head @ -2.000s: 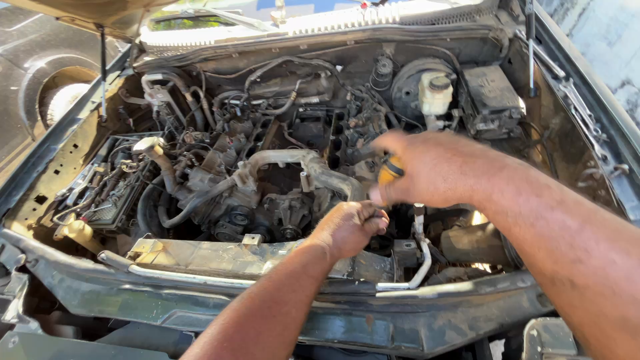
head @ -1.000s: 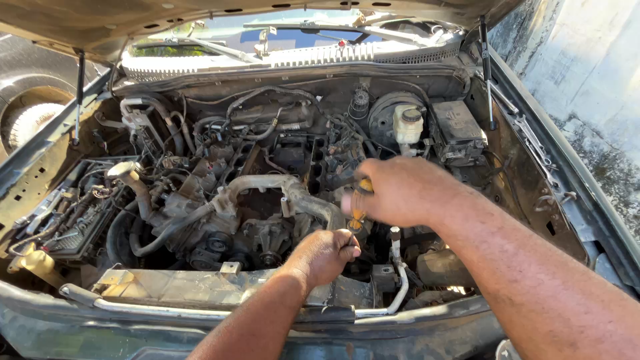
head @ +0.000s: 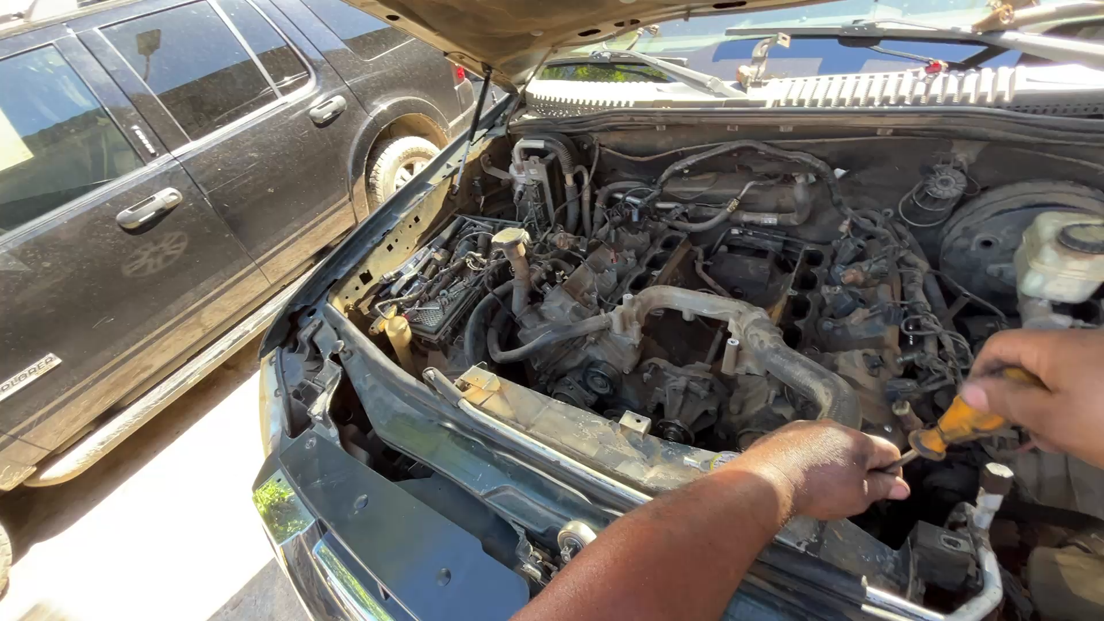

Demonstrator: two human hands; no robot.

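Observation:
A screwdriver with a yellow-orange handle point(head: 957, 427) is gripped in my right hand point(head: 1039, 392) at the right edge. Its thin metal shaft points left and down to my left hand point(head: 841, 470), whose fingers pinch the shaft near its far end; the tip is hidden by them. Both hands are above the front right of the open engine bay, close to the end of a thick black radiator hose point(head: 802, 375). A metal pipe with a pale capped end point(head: 994, 479) stands just below my right hand. The radiator's top edge point(head: 569, 427) runs beneath my left forearm.
Farther back are the exposed engine point(head: 673, 362), a brake fluid reservoir point(head: 1065, 259) and an oil filler neck with a cap point(head: 515, 246). The raised hood point(head: 552, 30) hangs over the bay. A dark parked vehicle point(head: 216, 155) stands at the left.
The view has swung left, bringing the parked vehicle in. Both hands remain together at the screwdriver, whose shaft now shows between them.

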